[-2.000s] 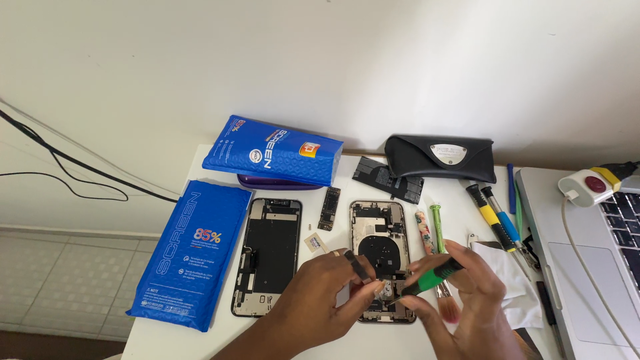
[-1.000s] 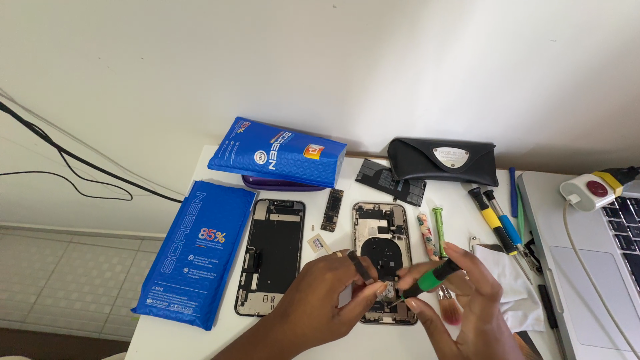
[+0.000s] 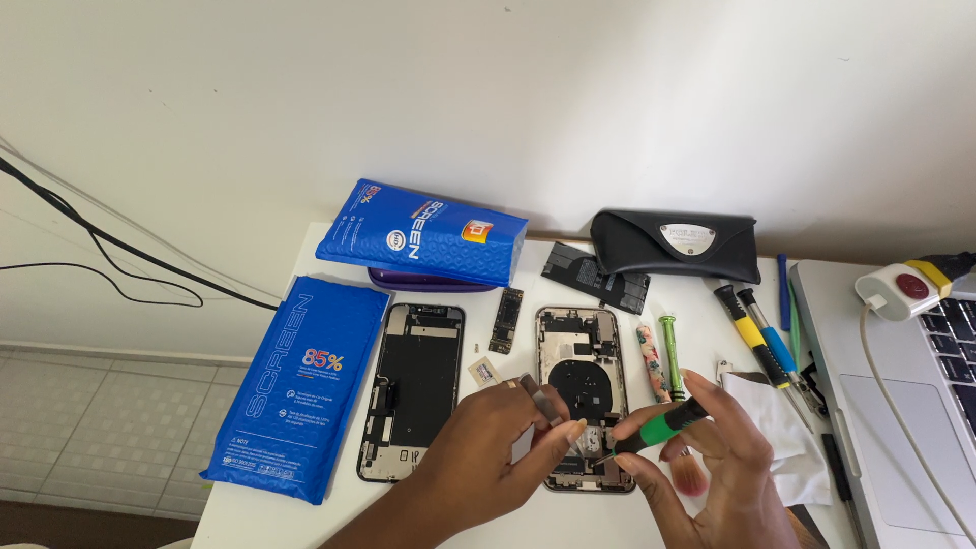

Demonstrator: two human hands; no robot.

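Observation:
An opened smartphone housing (image 3: pixel 583 381) lies on the white table with its inner parts showing. Over its lower part, my left hand (image 3: pixel 496 450) holds metal tweezers (image 3: pixel 543 400), their tips pointing down into the housing. My right hand (image 3: pixel 709 465) grips a green and black screwdriver (image 3: pixel 662 427), tilted so that its bit reaches the lower right of the housing. Whether the bit sits in a screw cannot be told. Left of the housing lies a phone screen assembly (image 3: pixel 419 374), back side up. Between the two are a logic board (image 3: pixel 505 320) and a small beige card (image 3: pixel 484 372).
Blue padded pouches (image 3: pixel 297 389) lie at the left and back. A phone battery (image 3: pixel 595 278) touches a black glasses case (image 3: pixel 675 244). To the right are screwdrivers (image 3: pixel 755 335), a brush (image 3: pixel 688 474), a white cloth (image 3: pixel 793 450) and a laptop (image 3: pixel 888 450) with a white charger (image 3: pixel 900 293) on it.

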